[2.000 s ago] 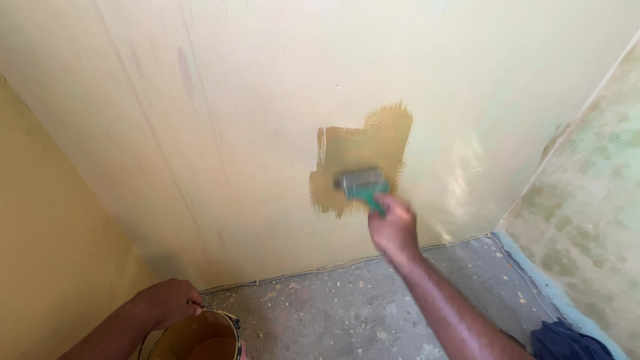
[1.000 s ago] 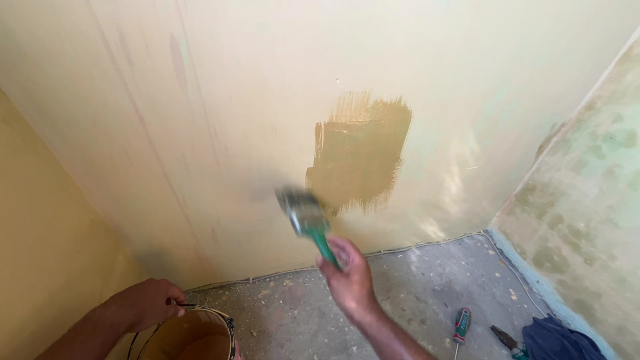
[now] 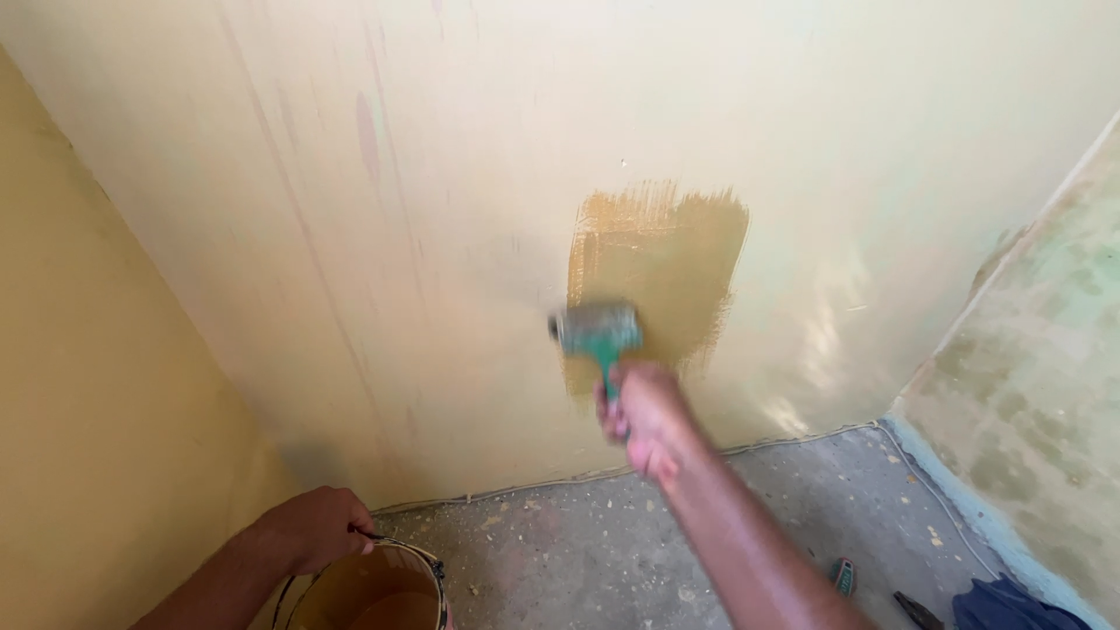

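My right hand (image 3: pixel 643 416) grips the green handle of a wide paintbrush (image 3: pixel 601 329), blurred by motion. The bristles are at the lower left part of a patch of ochre paint (image 3: pixel 669 271) on the pale wall (image 3: pixel 490 175). At the lower left, my left hand (image 3: pixel 319 529) is closed on the wire handle of a paint bucket (image 3: pixel 376 586), which holds ochre paint and is cut off by the bottom edge of the view.
A yellow wall (image 3: pixel 114 350) stands at the left, a mottled greenish wall (image 3: pixel 1032 385) at the right. On the paint-spotted concrete floor (image 3: pixel 560 560) lie a green-and-red handled tool (image 3: pixel 843 577), a dark tool (image 3: pixel 917 610) and dark blue cloth (image 3: pixel 1006 605). A cable (image 3: pixel 604 473) runs along the wall base.
The brush has moved right from the bare wall onto the paint patch. Since two seconds ago the patch has grown at its upper left. My left hand stays on the bucket's handle.
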